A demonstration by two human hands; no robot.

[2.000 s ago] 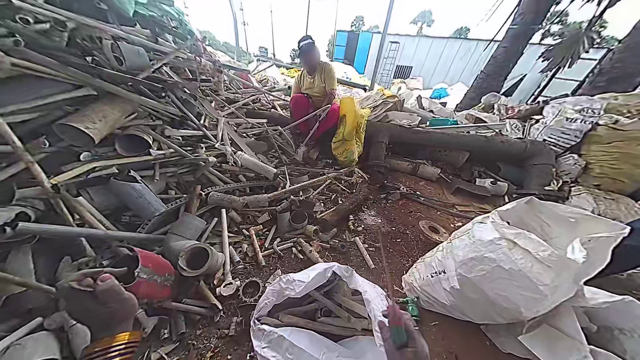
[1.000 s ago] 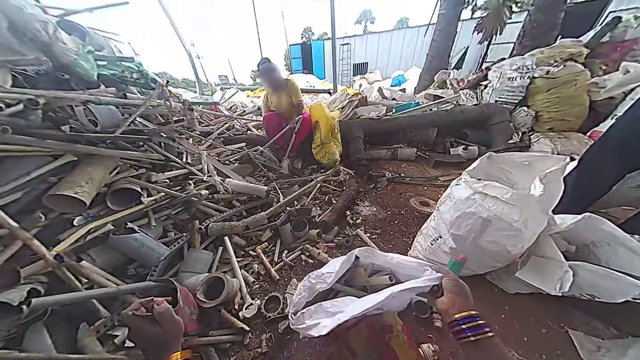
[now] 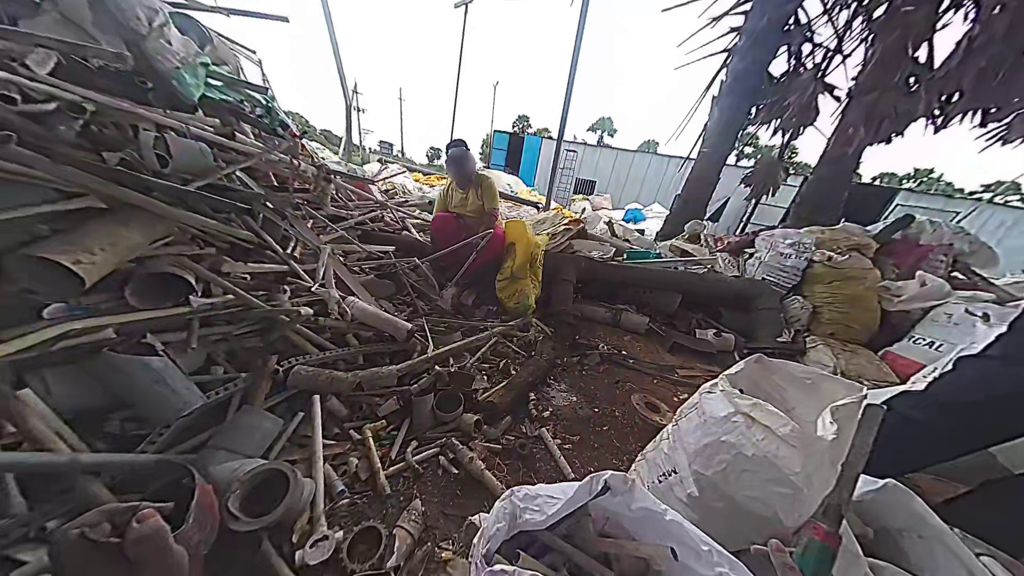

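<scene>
My left hand [image 3: 152,546] is blurred at the bottom left, fingers bent beside a greyish broken pipe piece [image 3: 92,532]; whether it grips this is unclear. A wide-mouthed grey pipe fitting [image 3: 264,496] lies just right of it. At the bottom right edge, my right hand [image 3: 774,558], mostly out of frame, holds a bladed tool by its red and green handle [image 3: 818,548]; the dark blade [image 3: 854,464] points up. Between the hands, nearer the right, a white woven sack [image 3: 616,500] stands wide open with pipe pieces [image 3: 568,552] inside.
A heap of scrap plastic pipes [image 3: 240,304] rises at left. A person [image 3: 468,200] crouches ahead beside a yellow bag [image 3: 520,268]. A large white sack [image 3: 752,448] stands at right, with a thick dark pipe [image 3: 672,280] behind it. A flat ring [image 3: 652,408] lies on the soil.
My right hand was at the open sack's rim one second ago and is now to its right, by the bottom edge. The view has shifted.
</scene>
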